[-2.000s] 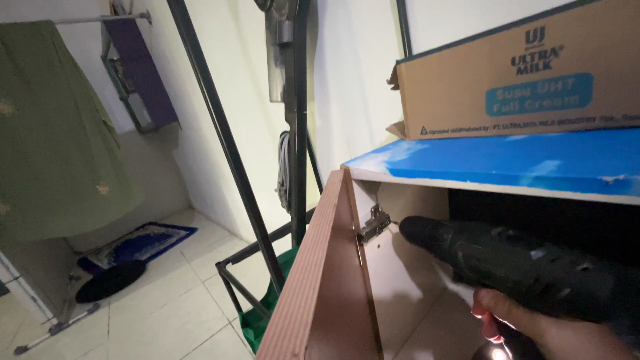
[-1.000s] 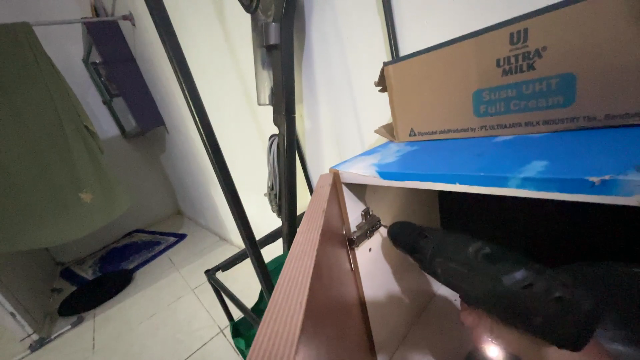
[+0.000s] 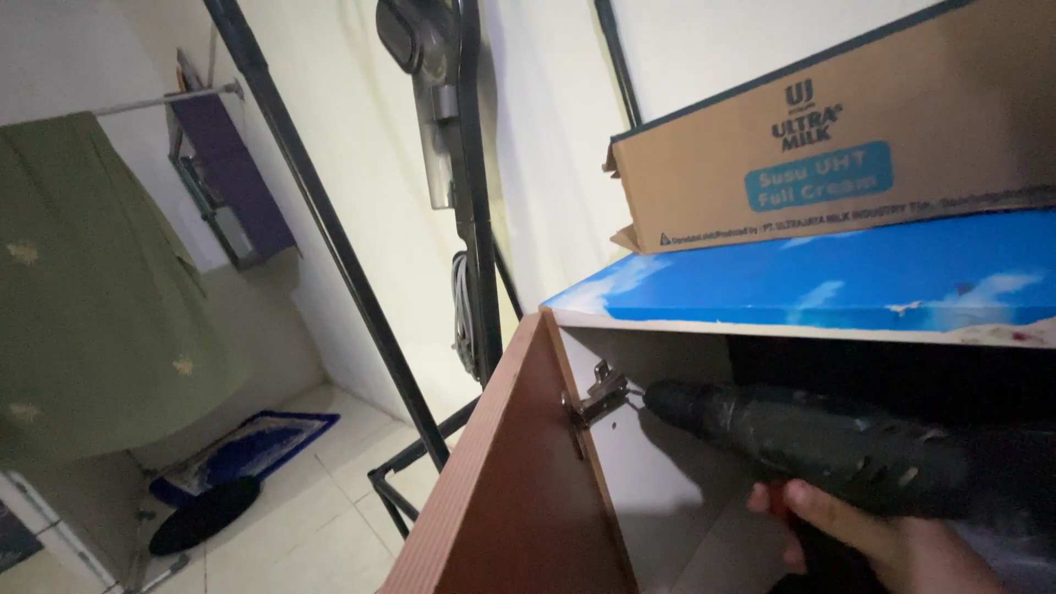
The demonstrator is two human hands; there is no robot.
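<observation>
My right hand [image 3: 858, 528] is wrapped around the grip of a dark power drill [image 3: 825, 437], with fingers at its red trigger. The drill points left into a cabinet, and the thin bit at its chuck reaches a metal hinge [image 3: 604, 396] on the white inner side wall [image 3: 652, 495]. Whether the bit touches a screw is too small to tell. That hinge joins the wall to an open wooden door [image 3: 511, 487] with a reddish-brown inner face. A small dark hole shows just below the hinge. My left hand does not appear.
A cardboard milk carton box [image 3: 701, 181] lies on the cabinet's blue top [image 3: 709, 285]. Left of the door stand black metal poles [image 3: 330, 223] and a stick vacuum cleaner [image 3: 445, 107]. Farther left are a hanging green cloth [image 3: 91, 289], a blue mat [image 3: 289, 445] and a black round mat [image 3: 206, 516].
The drill stays pointed at the hinge in my right hand. A bright light seen near the hand in both earlier frames no longer shows.
</observation>
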